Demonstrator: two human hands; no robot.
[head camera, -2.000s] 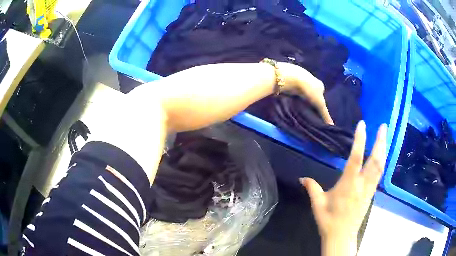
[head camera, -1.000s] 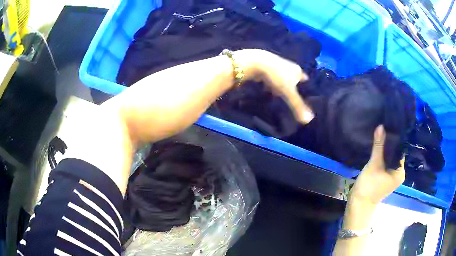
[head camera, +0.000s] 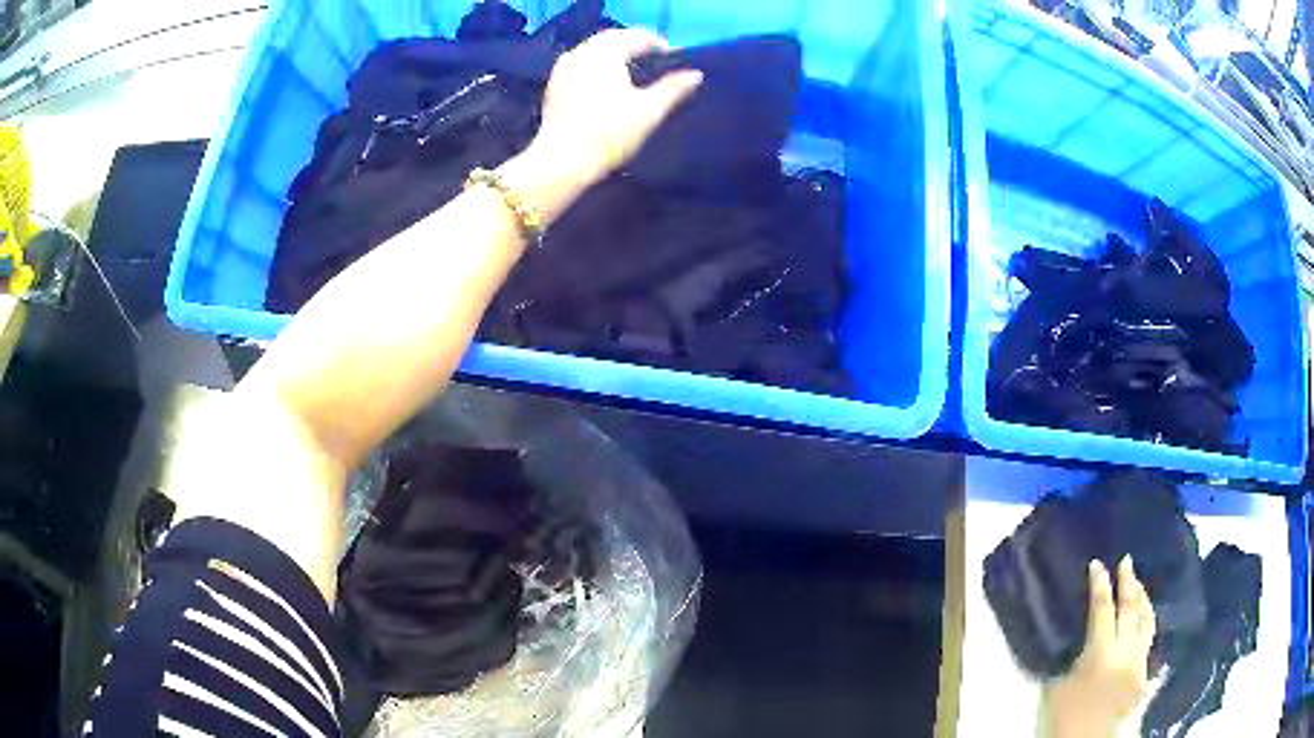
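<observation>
My left hand (head camera: 613, 104) is over the left blue bin and pinches the edge of a black fabric piece (head camera: 742, 123), which is raised above the pile. My right hand (head camera: 1115, 649) is at the lower right, with its fingers over a stack of black fabric panels (head camera: 1040, 577) on the white table (head camera: 987, 699). My right thumb is hidden. Another black piece (head camera: 1228, 591) lies partly under or beside the stack. The left blue bin (head camera: 692, 392) holds a large pile of black fabric (head camera: 418, 159).
A second blue bin (head camera: 1124, 459) at the right holds tangled black strips (head camera: 1138, 339). A crinkled clear plastic bag (head camera: 613, 634) with black pieces (head camera: 440, 577) lies below the left bin. A yellow object (head camera: 12, 209) stands at the far left edge.
My right hand has moved down from the bins to the white table with the black panels. My left hand has moved up and lifted a black piece. The view has shifted right.
</observation>
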